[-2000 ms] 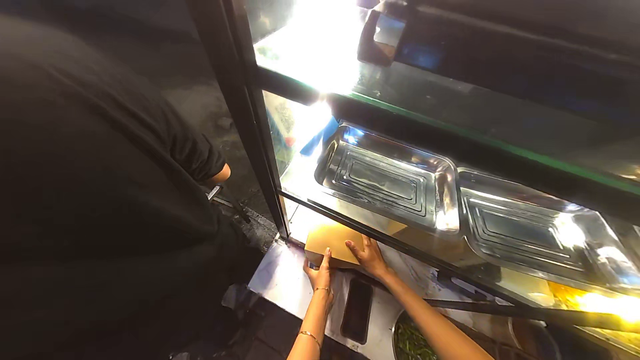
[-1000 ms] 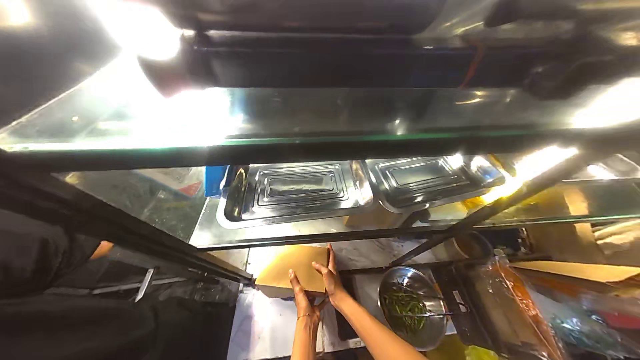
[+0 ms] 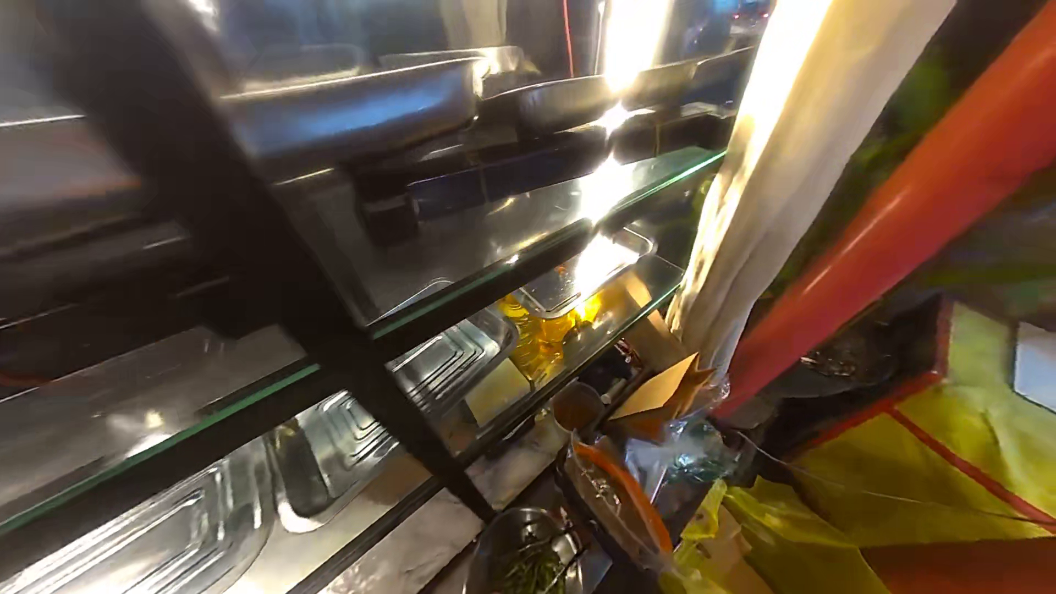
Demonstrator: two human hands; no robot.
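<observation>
Neither of my hands shows in the head view at this moment. Near the bottom edge stands a metal bowl holding chopped greens, with what look like tongs lying across it. Shallow stainless steel trays rest behind the glass at the lower left. Right of the bowl is a container with an orange rim, partly wrapped in clear plastic. Brown cardboard sticks up behind it. The tan item seen earlier under my hands is out of view.
A black metal frame post crosses the left half, joined to glass shelves. Yellow items sit behind the glass. A red pole slants down beside a pale hanging cloth. Yellow plastic bags lie at the lower right.
The view has swung far to the right. Both hands, which were on a tan flat-topped item, have left the picture, as has the person in dark clothing.
</observation>
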